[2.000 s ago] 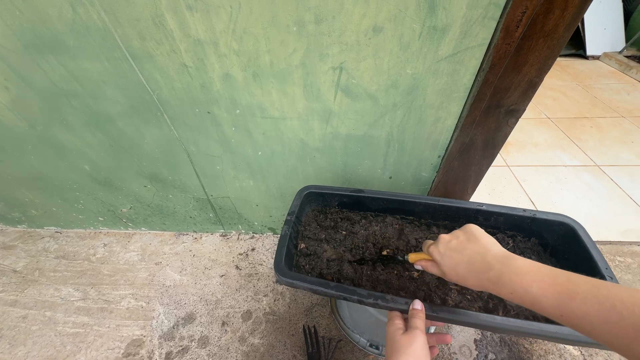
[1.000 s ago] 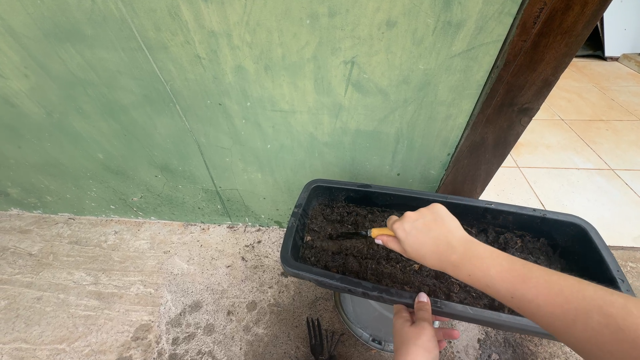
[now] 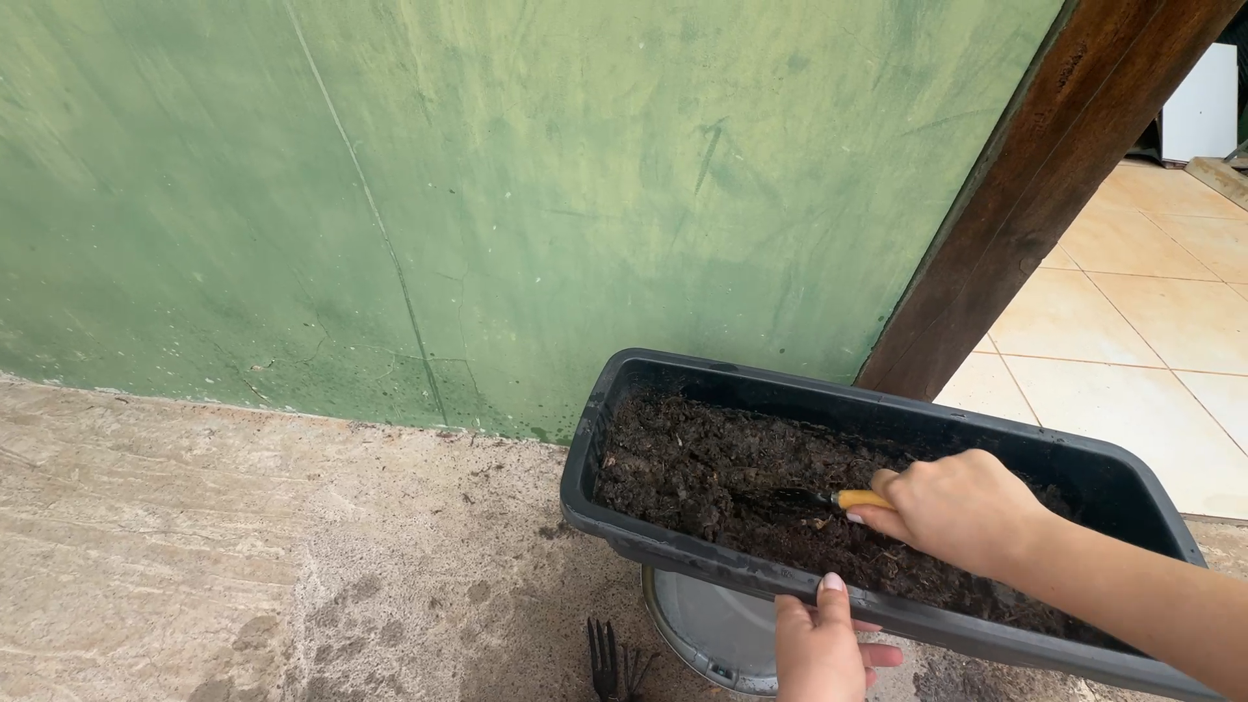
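My right hand [image 3: 960,512] grips the yellow handle of a small garden trowel [image 3: 795,499], whose dark blade is partly sunk in dark soil [image 3: 702,468]. The soil lies in a long dark plastic planter box [image 3: 643,548]. At the planter's near rim is my left hand [image 3: 829,639], with its thumb over the edge and its fingers below, holding the rim. The planter rests over a round grey lid or container top [image 3: 712,624].
A black hand fork [image 3: 604,658] lies on the concrete floor [image 3: 409,565] beside the round lid. Behind the planter stand a green wall [image 3: 585,195] and a slanting brown wooden post [image 3: 1024,195]. Pale floor tiles [image 3: 1102,322] extend at right.
Over the soil, my right hand with the trowel moved left and up between the two earlier frames, then back to the right and down. My left hand stays at the near rim.
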